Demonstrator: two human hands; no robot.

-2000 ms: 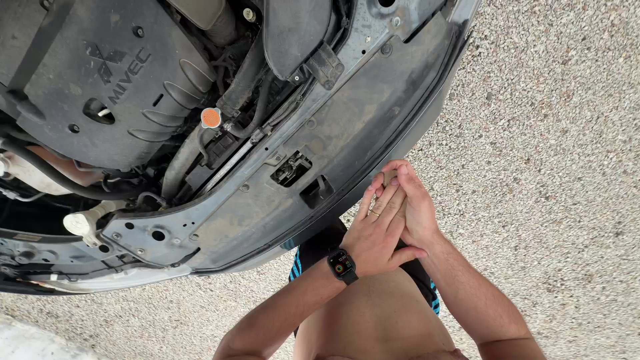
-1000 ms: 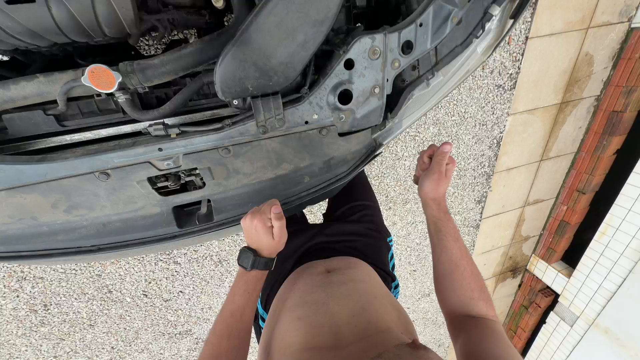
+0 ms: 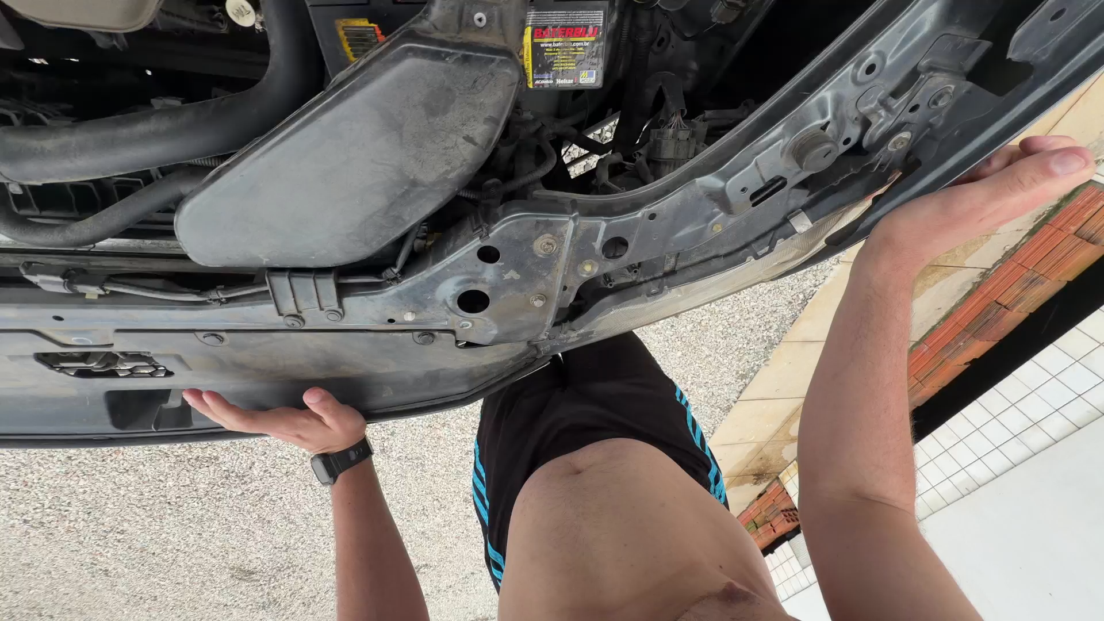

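Observation:
My left hand, with a black watch at its wrist, lies palm up at the car's plastic front cover, its fingers apart beside the hood latch opening. At the far right, my right hand is raised at the outer edge of the fender, with its thumb extended and its other fingers partly hidden behind the hand and the edge. Neither hand shows an object in it. Between them run the headlight's rear frame and the metal front support panel.
The engine bay holds a grey plastic air intake duct, a battery and a black hose. Gravel ground lies below the bumper. A brick edge and white tiles stand at the right.
My hands were together two seconds ago, then apart and closed one second ago. Now both are opened out, at the car's front edge and fender. The view has shifted and turned strongly.

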